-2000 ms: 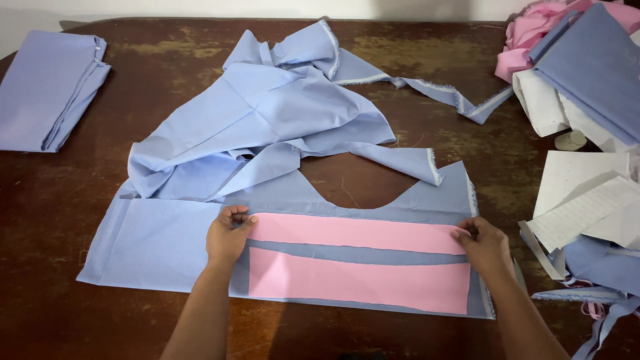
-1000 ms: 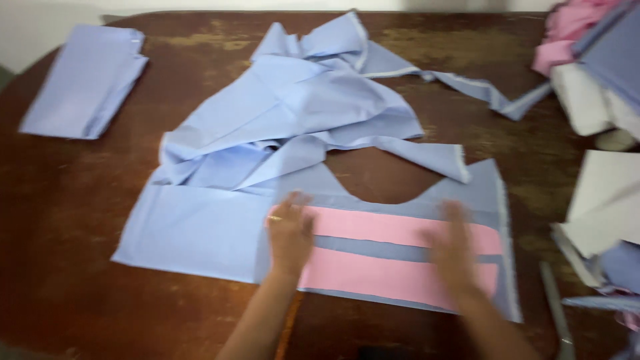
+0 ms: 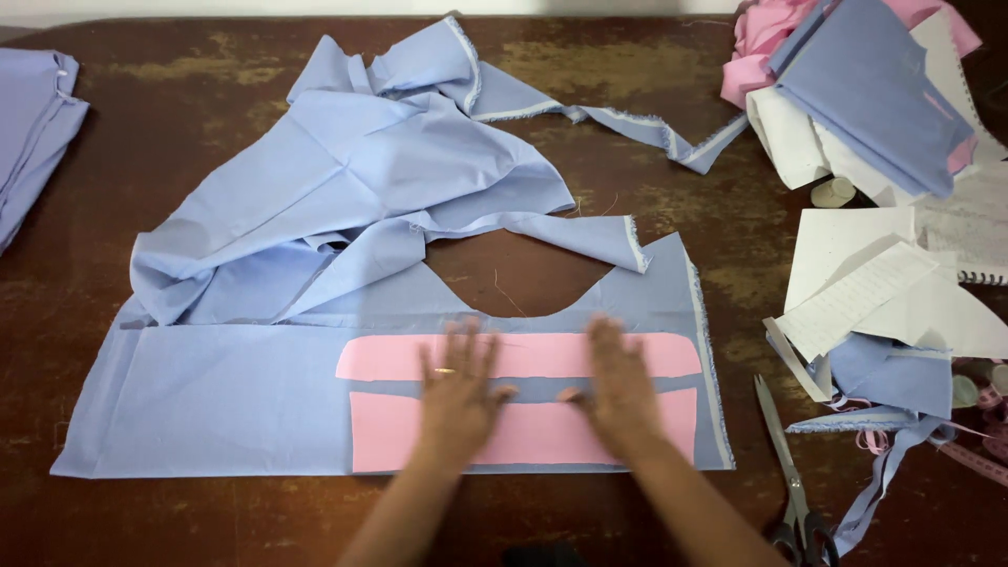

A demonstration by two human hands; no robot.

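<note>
Two pink fabric pieces, an upper strip with rounded upper corners [image 3: 543,356] and a lower, wider one [image 3: 535,437], lie one above the other on light blue fabric [image 3: 244,394]. Palm down with fingers apart, my left hand [image 3: 461,390] rests across both pieces left of their middle. My right hand [image 3: 618,390], slightly blurred, lies flat across them to the right. Neither hand grips anything. Past the pink pieces the blue fabric has a curved cut-out, and more of it is bunched up [image 3: 354,165] toward the back left.
Fabric shears [image 3: 791,472] lie at the right front. Beside them are blue scraps [image 3: 894,374], papers [image 3: 854,299] and a spiral notebook [image 3: 969,228]. Folded blue fabric [image 3: 874,94] and pink cloth [image 3: 760,47] are piled at the back right. Another folded blue cloth [image 3: 31,134] is at the left edge.
Two seconds ago my hands held the ends of the upper pink strip; they have since moved inward and lie flat over both pieces. The pink pieces remain on the blue fabric.
</note>
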